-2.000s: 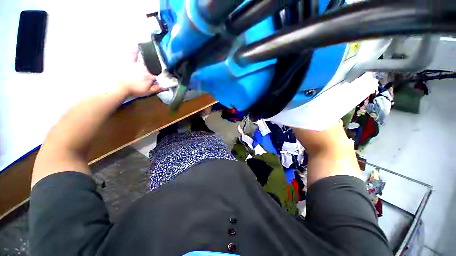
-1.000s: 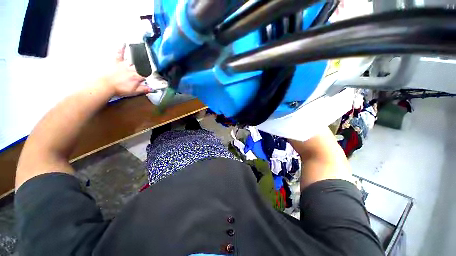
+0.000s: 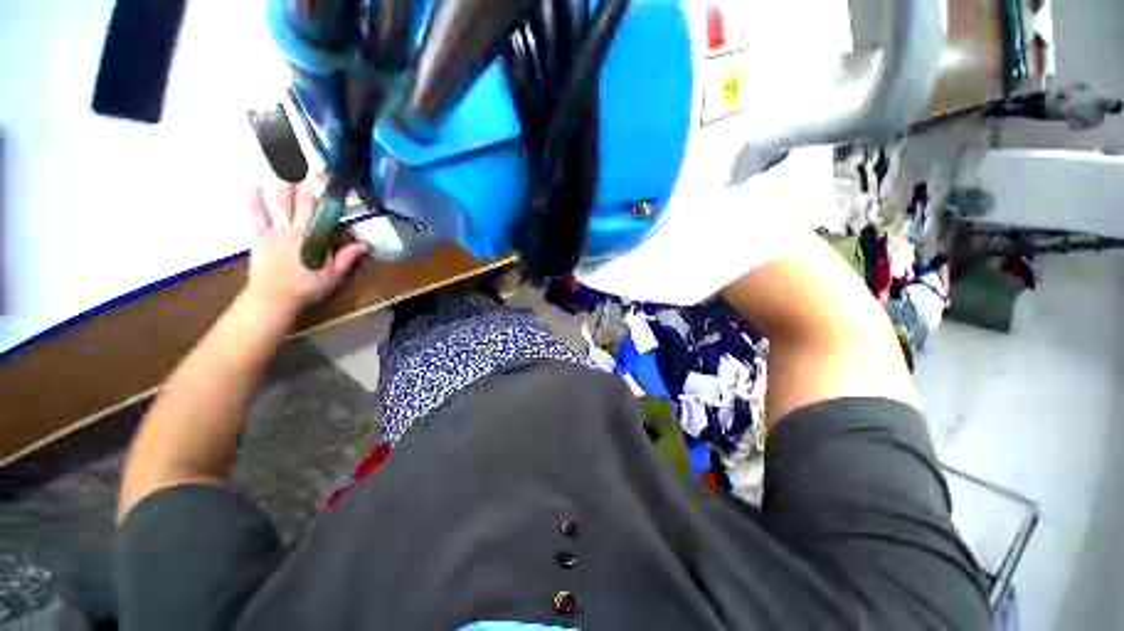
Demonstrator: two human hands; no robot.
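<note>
The straight-knife cutting machine (image 3: pixel 641 136), with its blue and white motor body, fills the top middle, with black cables over it. My left hand (image 3: pixel 291 253) lies at the near edge of the white marker paper (image 3: pixel 148 234), beside the machine's front, fingers spread and holding nothing that I can see. The lay's dark blue edge (image 3: pixel 136 298) shows under the paper. My right forearm reaches up behind the machine body; my right hand is hidden by it. The blade and base plate are hidden.
A black mobile phone (image 3: pixel 138 56) lies on the paper at the upper left. The brown table edge (image 3: pixel 74 401) runs below the lay. Fabric scraps (image 3: pixel 721 388) heap on the floor beside me. A thin metal frame (image 3: pixel 1017 542) stands at the lower right. Another table (image 3: pixel 968 56) shows at upper right.
The machine has turned and shifted left in view, showing more of its white side. My left hand has moved down toward the lay's edge with its fingers spread. The phone appears further right.
</note>
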